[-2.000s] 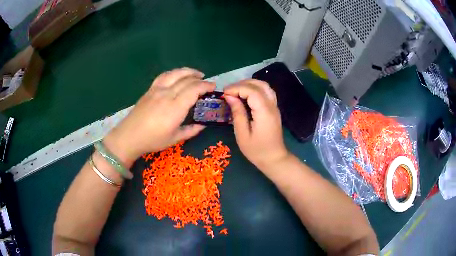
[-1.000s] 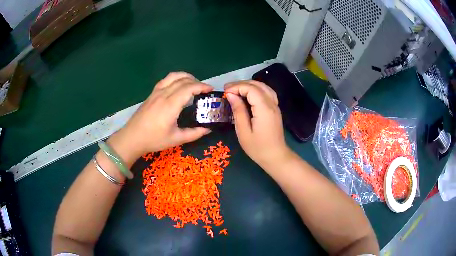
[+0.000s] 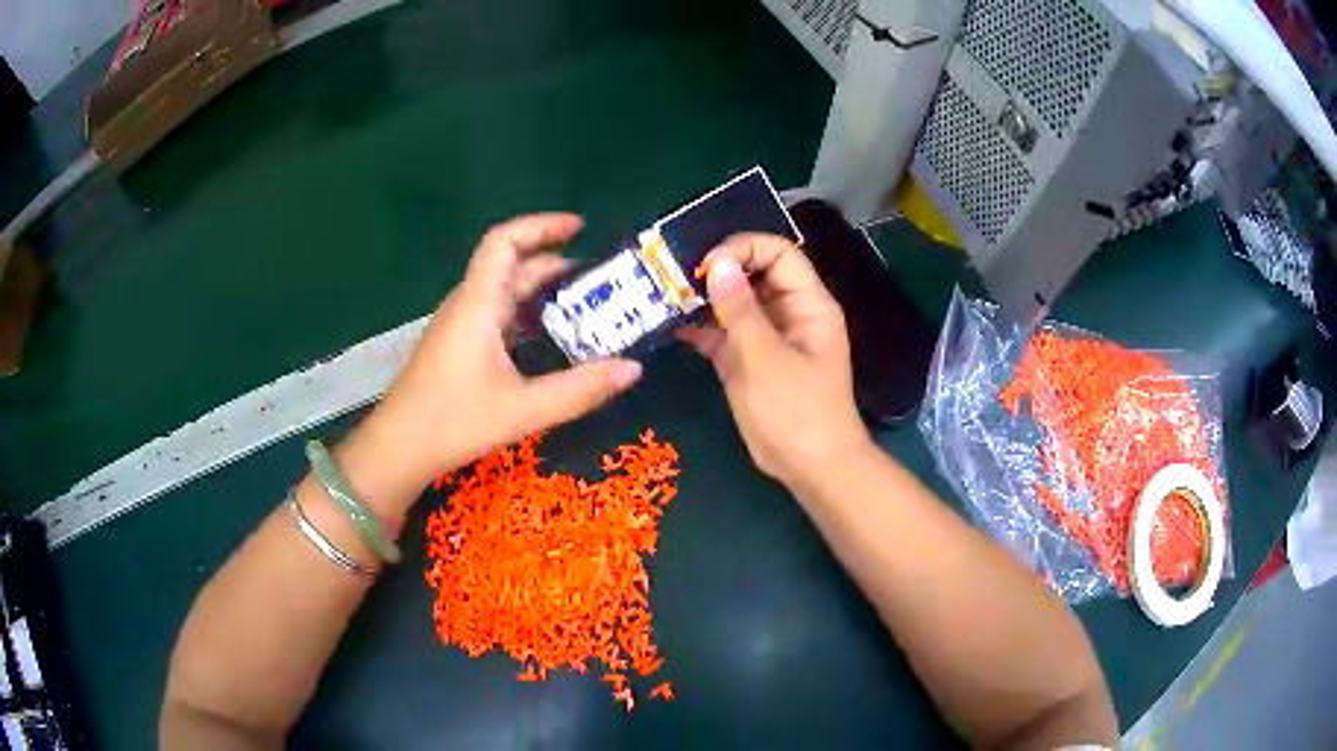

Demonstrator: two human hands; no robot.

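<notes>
A handset [image 3: 616, 304] is held between both hands above the bench, tilted, its silvery board at the left and its dark screen [image 3: 729, 220] at the upper right. My left hand [image 3: 491, 330] grips the board end, thumb along the lower edge. My right hand [image 3: 777, 330] is at the screen end, with a small orange part [image 3: 702, 272] at its thumb and index fingertips. Its other fingers are partly hidden beneath the handset. A loose pile of orange parts [image 3: 550, 565] lies below the hands.
A black smartphone or case [image 3: 868, 316] lies by the post [image 3: 884, 125]. At right are a clear bag [image 3: 980, 440] of orange parts, a tape roll [image 3: 1142, 565] and a dark spool [image 3: 1290, 408]. A metal rail [image 3: 242, 429] crosses behind the hands. A black tray shows at far left.
The handset has turned and tilted, so its dark screen now shows. My right hand has moved slightly right and down. The cardboard box at the left edge has slid further out of view.
</notes>
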